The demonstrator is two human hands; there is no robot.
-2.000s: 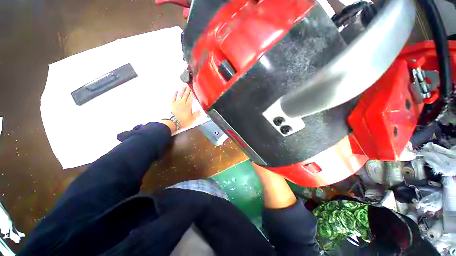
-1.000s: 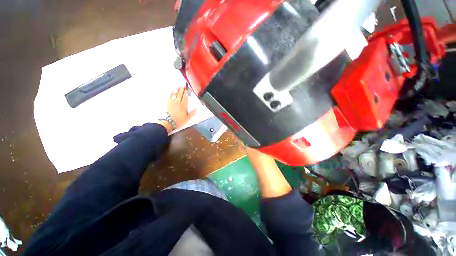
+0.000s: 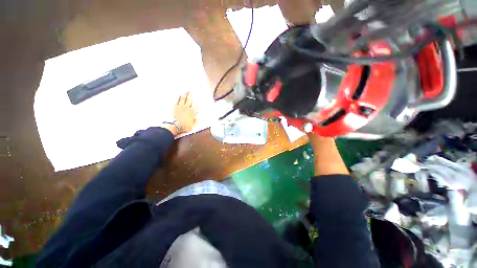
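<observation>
The white fabric lay (image 3: 120, 125) lies flat on the brown table. My left hand (image 3: 185, 114) rests flat on its right part, fingers spread. A dark weight (image 3: 102, 84) lies on the lay's upper left. The red and black cutting machine (image 3: 355, 89) stands to the right of the lay, somewhat blurred. Its silver base plate (image 3: 240, 131) sits beside the lay's lower right corner. My right forearm reaches up to the machine, and my right hand is hidden behind the housing, so its grip does not show.
White cut pieces (image 3: 256, 26) lie on the table behind the machine. A black cable (image 3: 243, 52) loops down between them and the lay. The table's front edge borders a green surface (image 3: 272, 183). Heaped fabric scraps (image 3: 418, 178) are at the right.
The machine has moved right, away from the lay, and turned, with my right arm following. The base plate, cable and cut pieces now show more fully. My left hand stays on the lay.
</observation>
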